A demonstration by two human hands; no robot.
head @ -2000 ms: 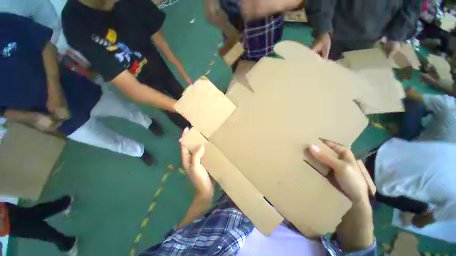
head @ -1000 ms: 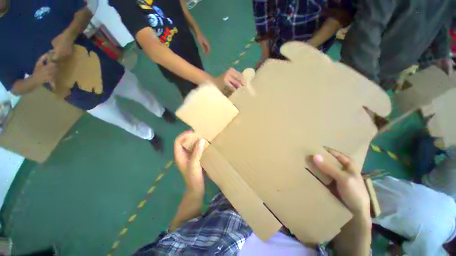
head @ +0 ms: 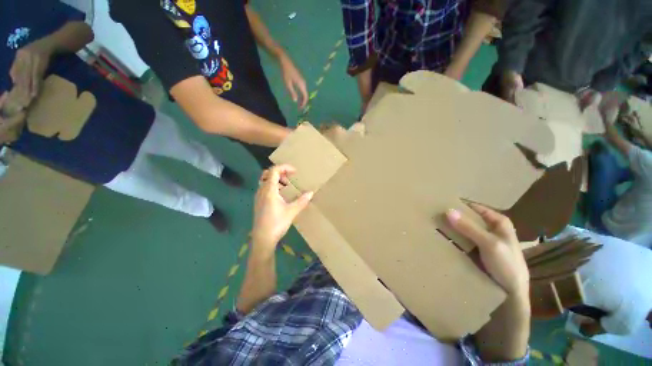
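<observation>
A flat brown box blank (head: 422, 171) with rounded ends and dark slits is held up in front of me, tilted. My left hand (head: 277, 204) is at its left edge, thumb and fingers on the corner between the squarish side flap (head: 310, 157) and the long narrow flap (head: 350, 264). My right hand (head: 492, 246) grips the right edge, thumb on top near a slit, fingers partly hidden around the small tab. The blank's underside is hidden.
Several people stand ahead; one in a black printed T-shirt (head: 207, 64) reaches an arm behind the blank. Another, at left, holds a small blank (head: 61, 107). A fanned stack of blanks (head: 561, 257) is at right. Green floor (head: 143, 286) has yellow-black tape.
My left hand has shifted up from the narrow flap's end to the squarish flap's lower edge. The squarish flap has moved slightly right. My right hand keeps its grip. The fanned stack shows more at right.
</observation>
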